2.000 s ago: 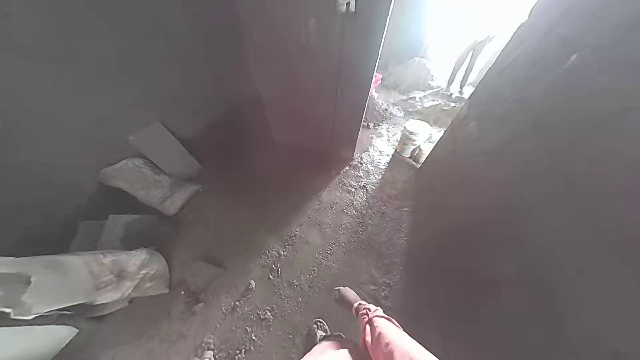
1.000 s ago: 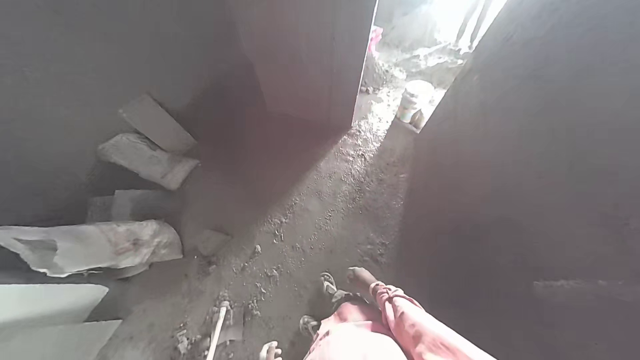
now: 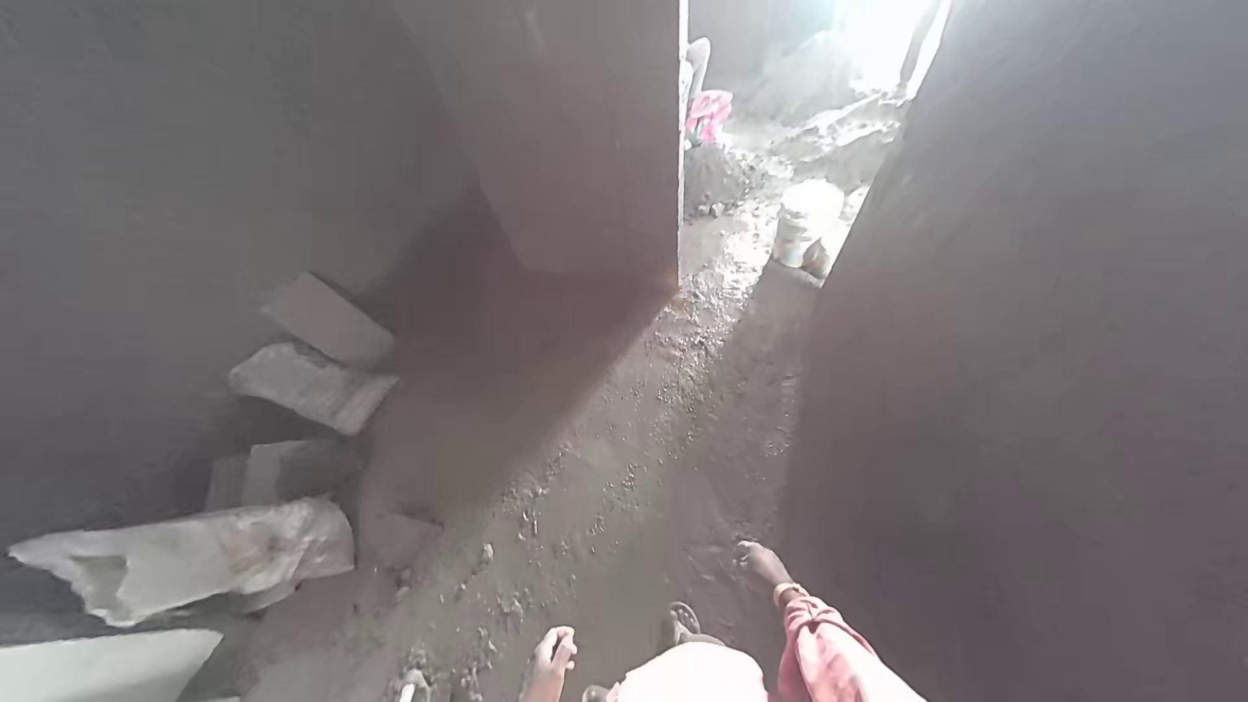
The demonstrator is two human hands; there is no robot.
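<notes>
My right hand [image 3: 762, 563], below a pink sleeve with a bangle at the wrist, hangs over the dirt floor near the right wall. Its fingers look curled, and no object shows in it. At the bottom centre my left hand [image 3: 554, 651] has its fingers partly bent, with nothing visible in it. Between the hands a sandaled foot [image 3: 685, 620] shows beside the pink clothing. A pale handle-like object [image 3: 413, 685] lies on the floor left of my left hand, cut off by the frame's edge.
Sacks [image 3: 312, 385] and flat slabs [image 3: 331, 319] lie along the left wall. A door or wall panel [image 3: 595, 136] juts out at top centre. A white bucket [image 3: 807, 219] stands in the bright opening. Behind the panel's edge, a person is partly visible near pink cloth [image 3: 709, 115].
My left hand, absent two seconds ago, is now in view at the bottom. The person's legs in the bright opening at the upper right are mostly out of view.
</notes>
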